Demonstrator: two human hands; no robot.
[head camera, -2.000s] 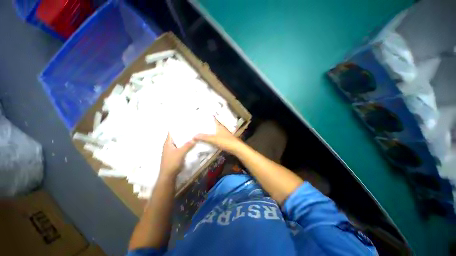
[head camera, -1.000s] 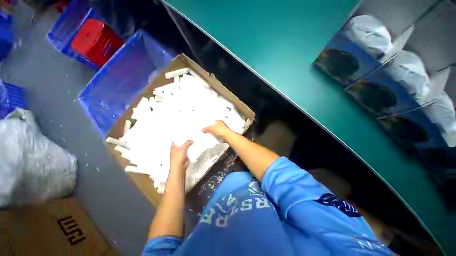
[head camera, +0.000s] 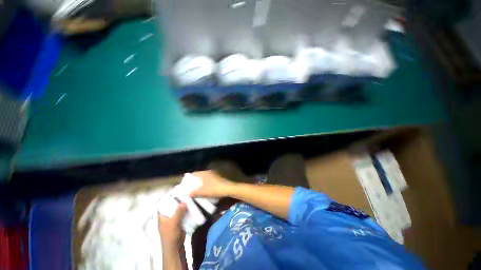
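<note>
My left hand (head camera: 171, 224) and my right hand (head camera: 208, 184) are close together at the right edge of the insert carton. Both are closed on several white inserts (head camera: 184, 203), held above my lap. The hands and inserts are motion-blurred. The insert carton (head camera: 121, 232) at the lower left holds a heap of loose white inserts. A row of open retail boxes (head camera: 248, 96) stands on the green bench (head camera: 132, 126), with grey-white flaps upright and a white bagged product (head camera: 234, 68) in each of the clearer ones.
A blue crate (head camera: 51, 232) and a red bin (head camera: 13, 248) are left of the insert carton. A large open master carton (head camera: 337, 182) with white-topped boxes (head camera: 380, 195) is at the lower right. Another blue item (head camera: 29, 52) is at the upper left. White scraps lie on the bench.
The view has swung right, toward the bench and the box row. My hands have come up from the heap with white inserts between them. The master carton has come into view.
</note>
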